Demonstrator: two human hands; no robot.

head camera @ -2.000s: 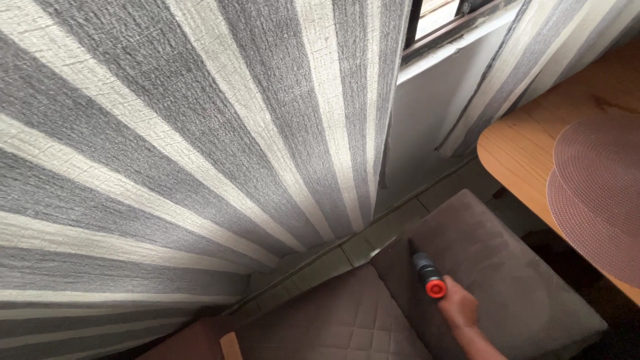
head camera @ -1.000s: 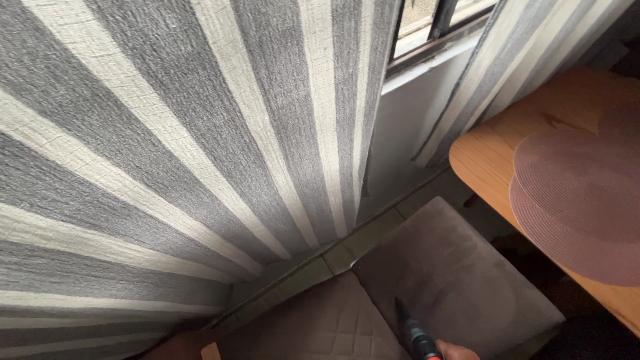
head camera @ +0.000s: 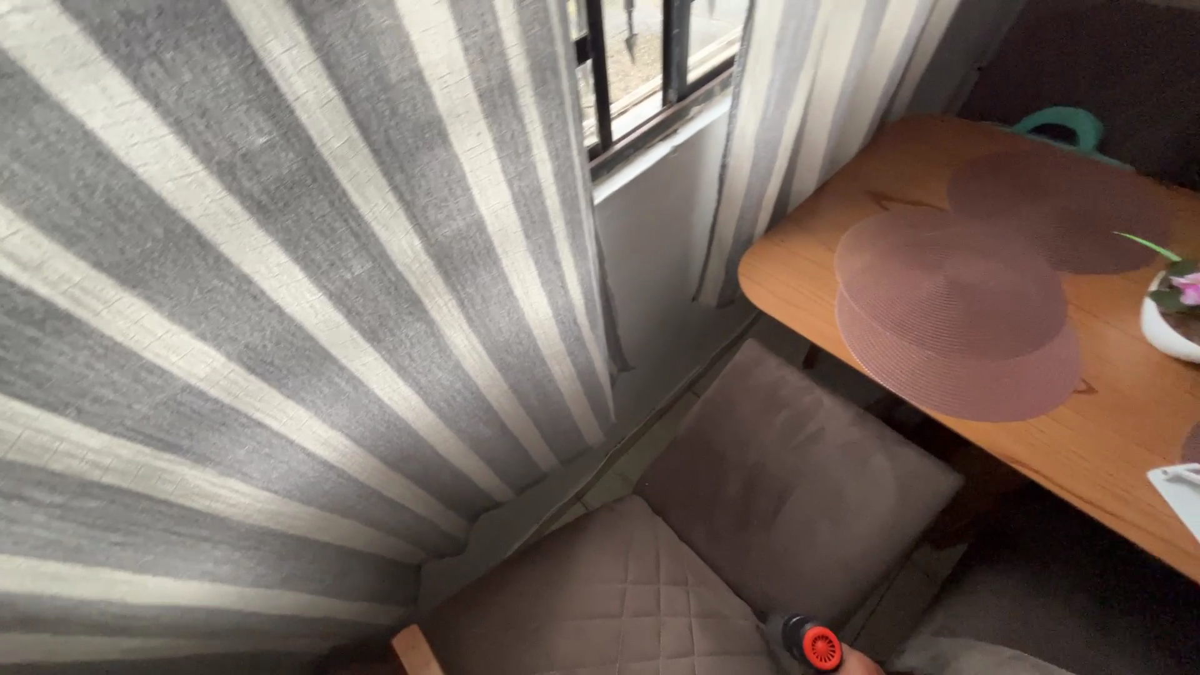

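At the bottom edge, a small part of my right hand (head camera: 857, 662) shows, closed around a black handheld device (head camera: 797, 630) with a red vented end cap, perhaps a small cordless vacuum. The device is over the seam between the quilted brown chair back (head camera: 647, 591) and the smooth brown seat cushion (head camera: 797, 478). Its front end is hard to make out against the dark fabric. My left hand is outside the view.
A wooden table (head camera: 806, 272) with round woven placemats (head camera: 947, 281) and a white flower pot (head camera: 1167, 323) stands at right. Striped curtains (head camera: 309, 281) hang at left beside a barred window (head camera: 647, 75). A wooden piece (head camera: 415, 651) sticks up at the bottom.
The view has shifted to take in more of the table, with the flower pot now visible. My right hand and the device have moved toward the near end of the seat cushion.
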